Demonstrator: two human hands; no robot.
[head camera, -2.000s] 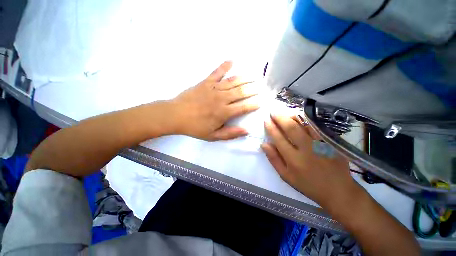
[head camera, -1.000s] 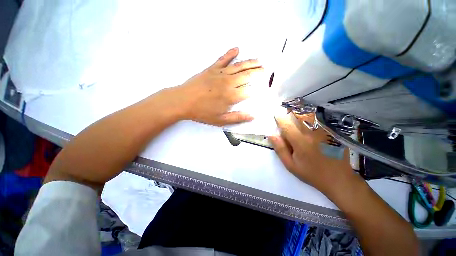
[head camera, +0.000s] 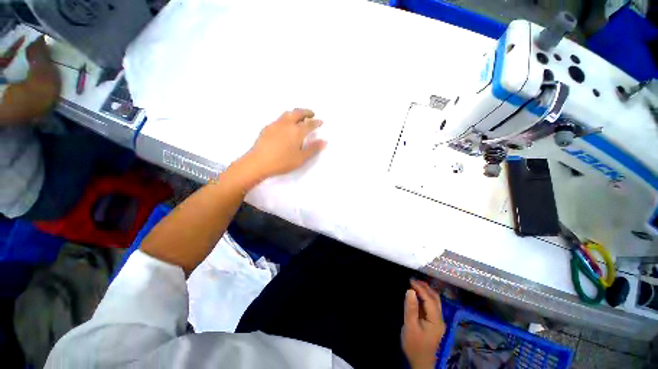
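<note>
A large white fabric panel (head camera: 317, 205) lies on the white table and laps over its front edge; its outline merges with the table. My left hand (head camera: 287, 145) rests flat on it, fingers slightly apart. My right hand (head camera: 424, 324) is below the table edge by my lap, loosely bent, with nothing visible in it. The industrial lockstitch machine (head camera: 516, 79) stands at the right. Its presser foot and needle (head camera: 440, 146) are above the needle plate and bed (head camera: 426, 162), away from both hands.
A black phone (head camera: 534, 197) lies beside the machine; scissors (head camera: 588, 270) with green and yellow handles lie at the right edge. A blue crate (head camera: 498, 342) with grey pieces and a white cloth (head camera: 224, 288) are below. Another person's hand (head camera: 36, 83) is at the far left.
The view has pulled back and shows more of the machine. My right hand has left the needle area and dropped below the table edge. The fabric now covers part of the edge scale.
</note>
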